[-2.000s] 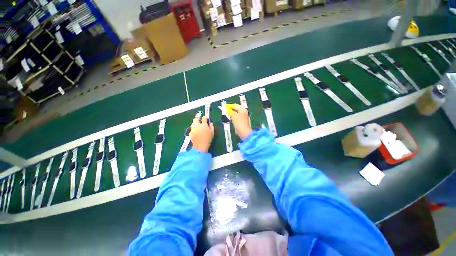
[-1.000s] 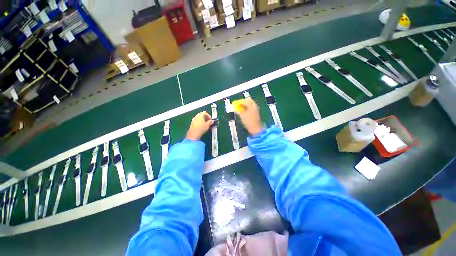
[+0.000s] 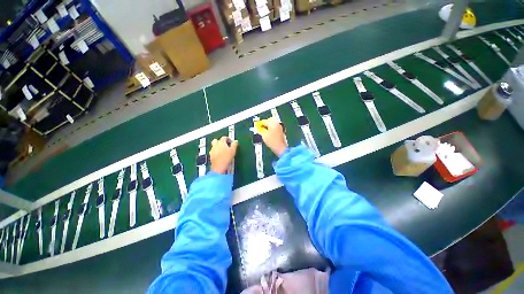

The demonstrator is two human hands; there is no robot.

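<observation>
Many smartwatches with pale straps lie across the green conveyor belt [image 3: 339,118]. My right hand [image 3: 274,138] holds a small yellow wiping item [image 3: 261,127] with a white tip, over the upper part of a watch [image 3: 258,155]. That watch's lower strap shows below the hand. My left hand [image 3: 222,155] is over another watch [image 3: 232,133] just to the left, fingers bent near its dark face and covering much of it. Whether the left fingers grip that watch cannot be told.
A red tray [image 3: 474,170] with white wipes is at the right, beside a tan box [image 3: 407,161] with a white roll and a white card [image 3: 428,195]. Crinkled clear film [image 3: 261,232] lies on the bench before me. A bottle [image 3: 494,102] is farther right.
The watches beside my hands have shifted right along the belt. My left hand has moved slightly left and down from one watch to another; my right hand has moved slightly left with the yellow item.
</observation>
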